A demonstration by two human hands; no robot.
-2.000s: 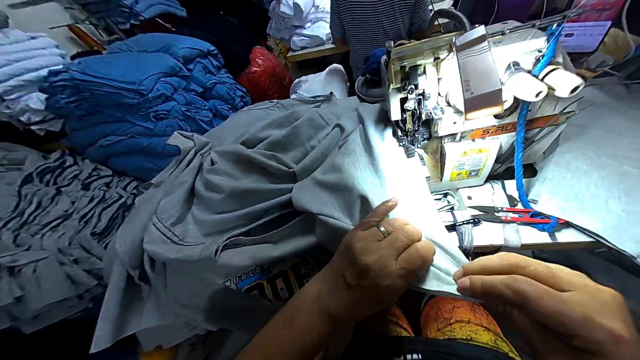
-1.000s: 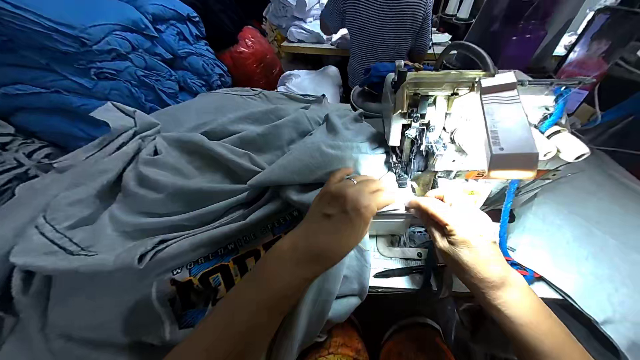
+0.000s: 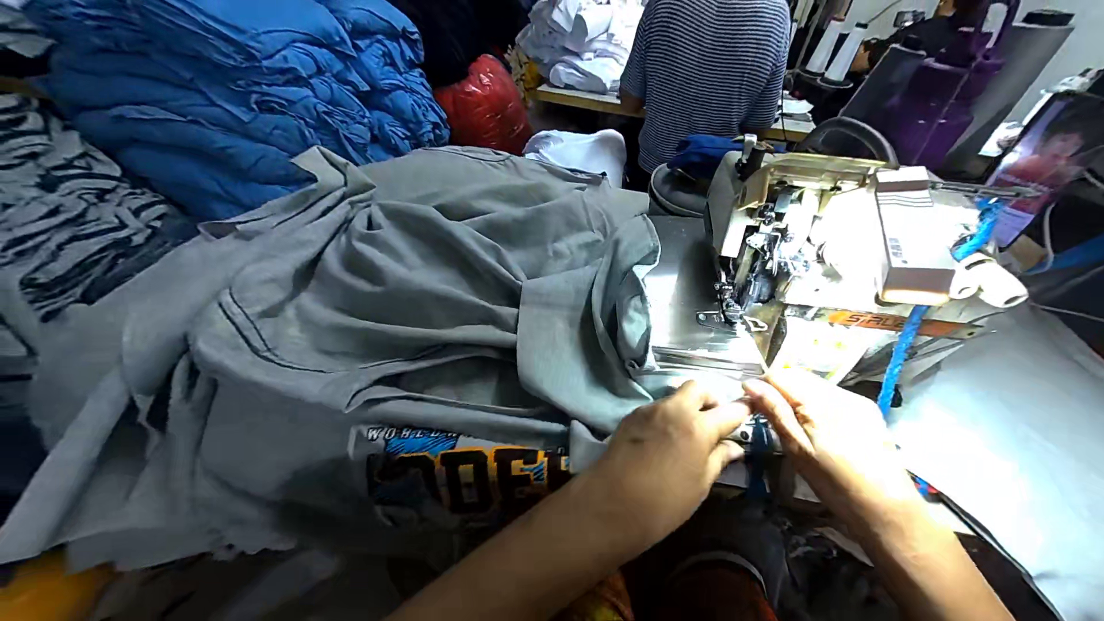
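Observation:
A grey printed fabric garment (image 3: 431, 276) lies bunched across the table, left of an overlock sewing machine (image 3: 793, 233) with a lit needle area. My left hand (image 3: 668, 448) pinches the garment's edge in front of the machine's metal bed. Close against its fingertips is my right hand (image 3: 828, 431), thumb and fingers pinched together at the same edge; what exactly lies between them is too small to tell. The presser foot (image 3: 733, 315) stands just beyond both hands, with no fabric seen under it.
Blue fabric pieces (image 3: 233, 86) are piled at the upper left, above striped dark-and-grey fabric (image 3: 69, 207). A red plastic bag (image 3: 485, 103) stands behind the garment. A person in a striped shirt (image 3: 711, 69) is beyond the machine. A blue cord (image 3: 901, 362) hangs at its right.
One second ago both hands were up at the needle area; they are now nearer me, in front of the bed. The garment's edge has come away from the presser foot.

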